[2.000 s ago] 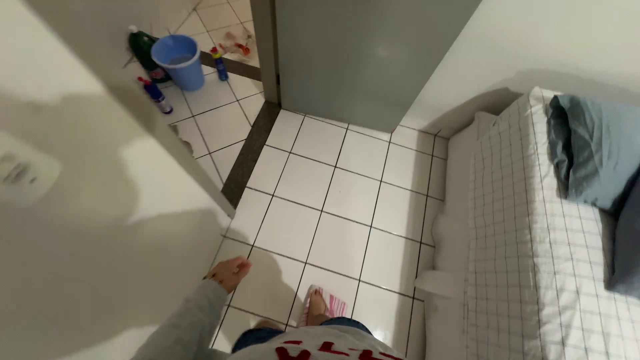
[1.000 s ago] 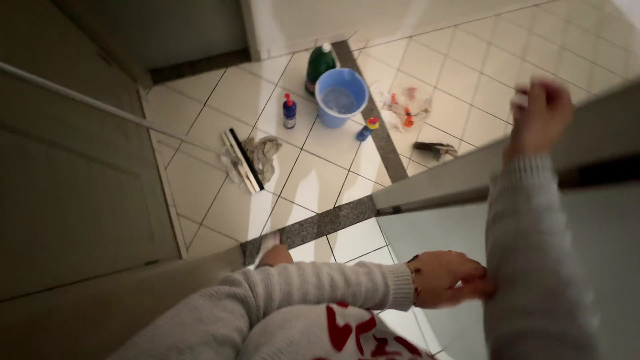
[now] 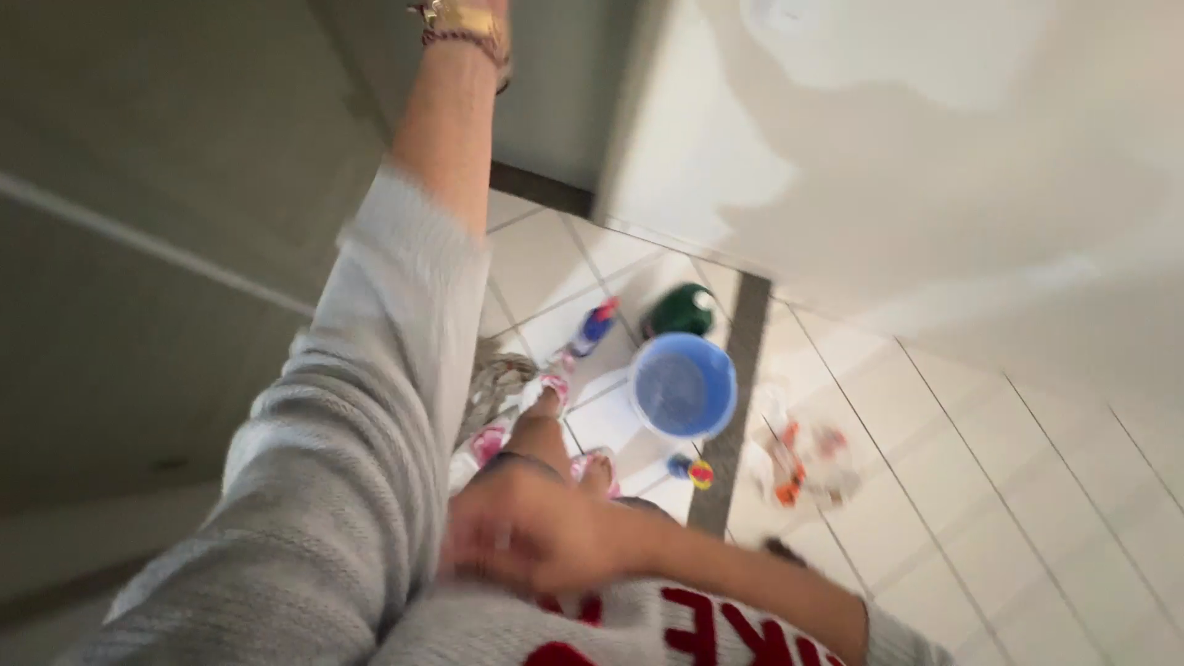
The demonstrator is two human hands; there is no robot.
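My left arm reaches up at the left; bracelets (image 3: 462, 28) circle its wrist, and the top edge cuts off the hand. Its grey knit sleeve (image 3: 370, 370) is bunched below the bare forearm. My right hand (image 3: 518, 532), blurred, lies across my front beside that sleeve; whether it touches or grips the cloth cannot be told. A blue bucket (image 3: 683, 387) stands on the tiles beyond it. Around the bucket are a green bottle (image 3: 683, 311), a blue bottle with a red top (image 3: 595, 326) and a small blue container with a yellow and red top (image 3: 691, 470).
A greyish cloth (image 3: 499, 375) lies by my feet in patterned footwear (image 3: 553, 384). Right of the dark threshold strip (image 3: 735, 407) is a clear plastic bag with orange things (image 3: 791, 462). A pale pole (image 3: 148, 240) crosses the left side. A white wall (image 3: 879, 166) rises at upper right.
The view has turned strongly. Both sleeves sit higher up the forearms than one second ago. My left arm now extends upward, and my right hand has come down across my front.
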